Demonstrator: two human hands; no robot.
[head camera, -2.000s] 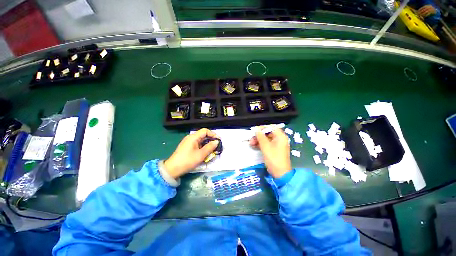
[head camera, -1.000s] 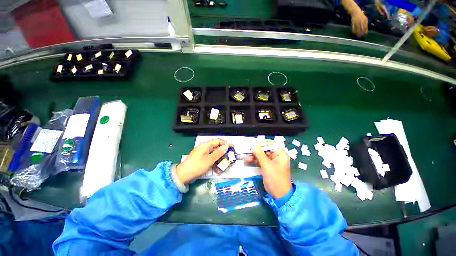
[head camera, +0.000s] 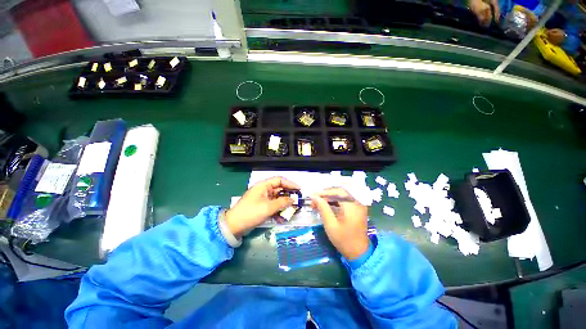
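My left hand (head camera: 260, 207) holds a small black electronic unit (head camera: 289, 204) with white and gold patches between thumb and fingers. My right hand (head camera: 344, 218) grips thin tweezers (head camera: 310, 201), their tip at the unit. Both hands are over white paper strips (head camera: 263, 177). A bright blue carrier sheet (head camera: 302, 248) with rows of marks lies just below the hands. The black foam tray (head camera: 308, 160) stands beyond them, in two rows of five; units sit in its pockets except the second in the back row.
White liner pieces (head camera: 437, 205) lie heaped at right, beside a black bin (head camera: 493, 205) on white paper (head camera: 530, 225). Bagged parts (head camera: 96, 167) and a long white pack (head camera: 130, 186) lie left. Another filled tray (head camera: 128, 91) is back left. Behind the metal rail (head camera: 360, 62), a person's hands show.
The view has shifted a little. My right hand has turned, with its fingers close to the unit; the tweezers' tip stays at it. The left hand still holds the unit.
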